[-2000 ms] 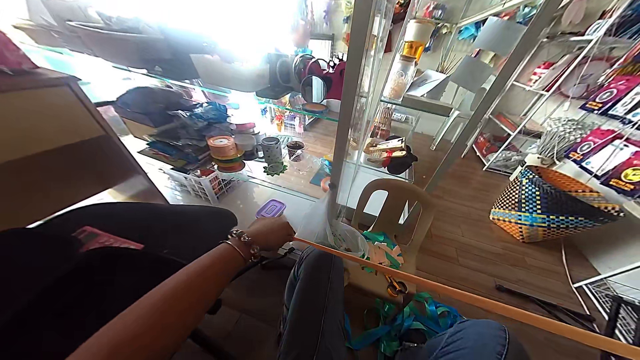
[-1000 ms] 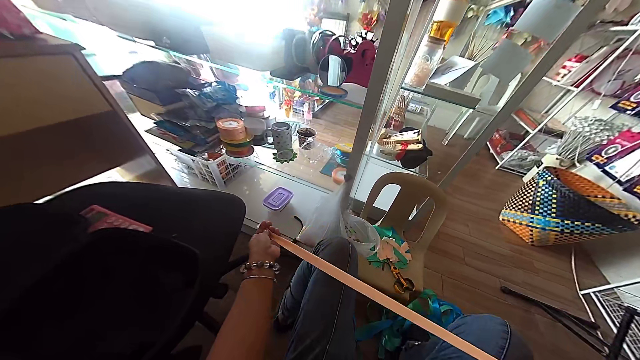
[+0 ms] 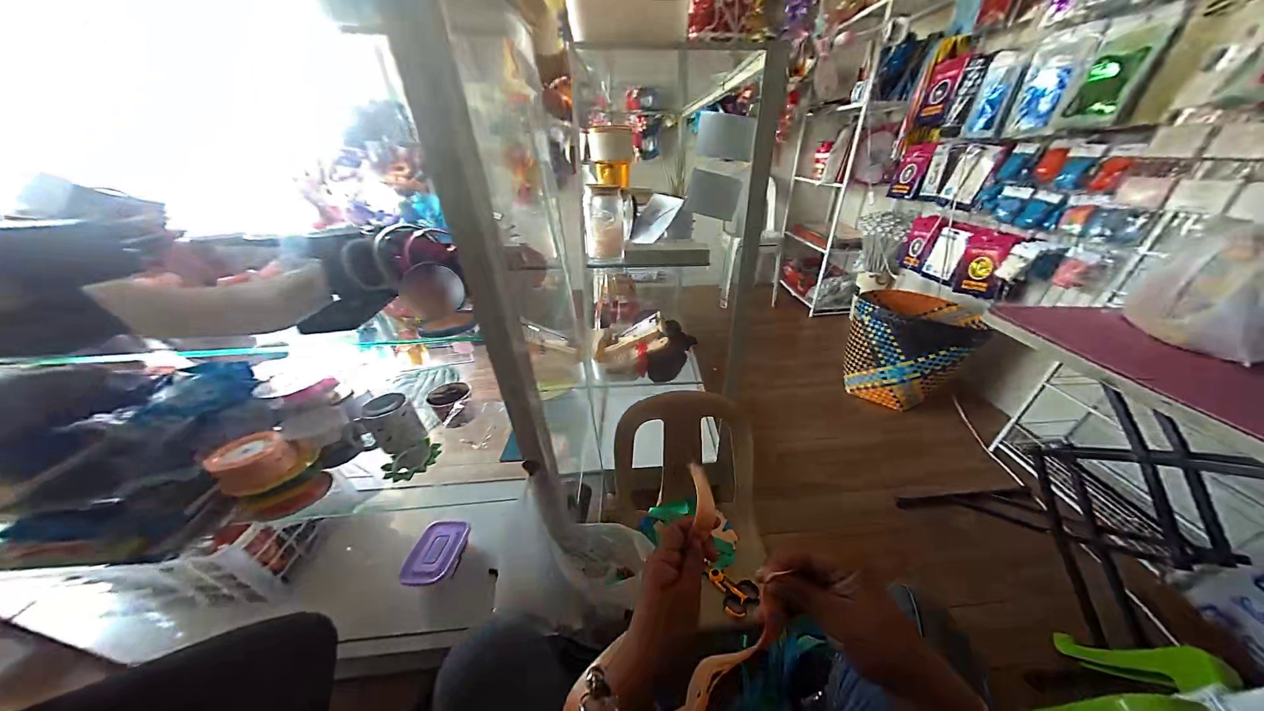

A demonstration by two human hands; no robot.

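Observation:
My left hand [image 3: 676,568], with bracelets at its wrist, grips a peach ribbon [image 3: 702,499] whose short end stands up above the fingers. To its right, my right hand [image 3: 810,592] pinches another part of the ribbon, which hangs down in loops toward my lap. Between and behind the hands, orange-and-black scissors [image 3: 733,592] lie on the seat of a brown plastic chair [image 3: 736,425]. Green and teal ribbon pieces [image 3: 671,513] rest there too, partly hidden by my left hand. Blue-teal ribbon [image 3: 790,671] lies low between my arms.
A glass display case with ribbon spools [image 3: 252,462] and a mug [image 3: 390,420] stands at the left, a purple-lidded container [image 3: 435,553] at its base. A clear plastic bag [image 3: 602,563] hangs beside the chair. Right are a woven basket [image 3: 908,351], black metal frames [image 3: 1116,494] and a maroon-topped table [image 3: 1136,355].
My left hand has drawn in from the display case to in front of the chair. The ribbon, stretched long before, now hangs slack. My right hand has come into view. The view has swung right.

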